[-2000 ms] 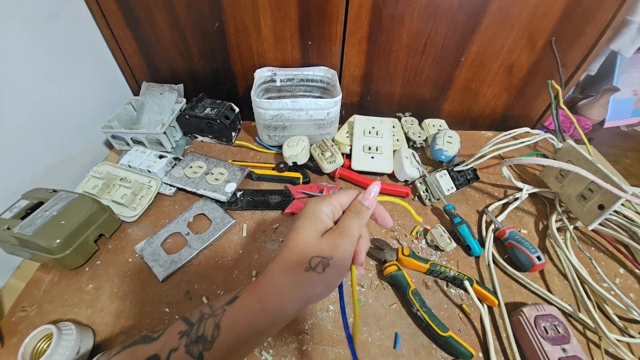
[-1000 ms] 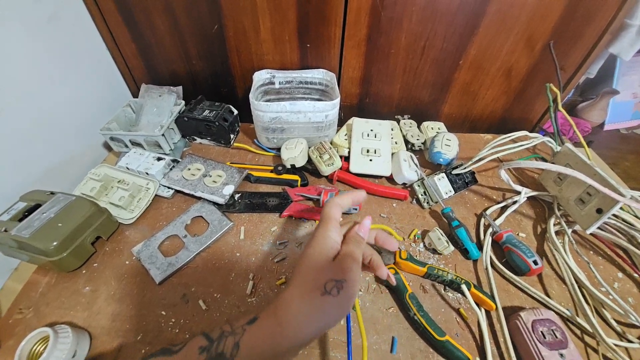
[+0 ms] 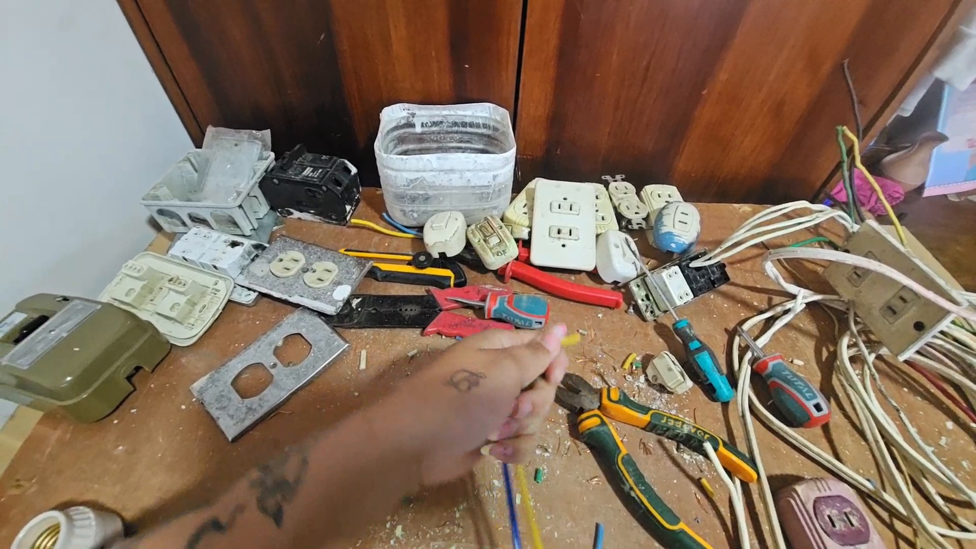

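Observation:
My left hand (image 3: 496, 389) reaches in from the lower left over the brown tabletop, its fingers curled and its thumb on top. It is shut on a yellow wire (image 3: 570, 339), whose short end shows by the thumb tip. A blue wire (image 3: 511, 503) and a yellow length run from below the hand to the bottom edge; whether the hand grips the blue one is hidden. Just right of the fingers lie green-and-orange diagonal cutting pliers (image 3: 648, 450) with their handles spread. A short screwdriver (image 3: 518, 310) rests on a red-handled wire stripper (image 3: 389, 310) beyond the hand. My right hand is out of view.
A clear plastic container (image 3: 446, 179) stands at the back among outlets. Metal outlet plates (image 3: 267, 374), a black breaker (image 3: 313, 183) and an olive housing (image 3: 84, 351) lie left. Screwdrivers (image 3: 793, 389) and white cables (image 3: 862, 366) lie right; a lamp socket (image 3: 76, 526) sits lower left.
My left fingers, spread somewhat apart a second ago, are now curled together. The short screwdriver, partly covered by the hand before, shows more fully.

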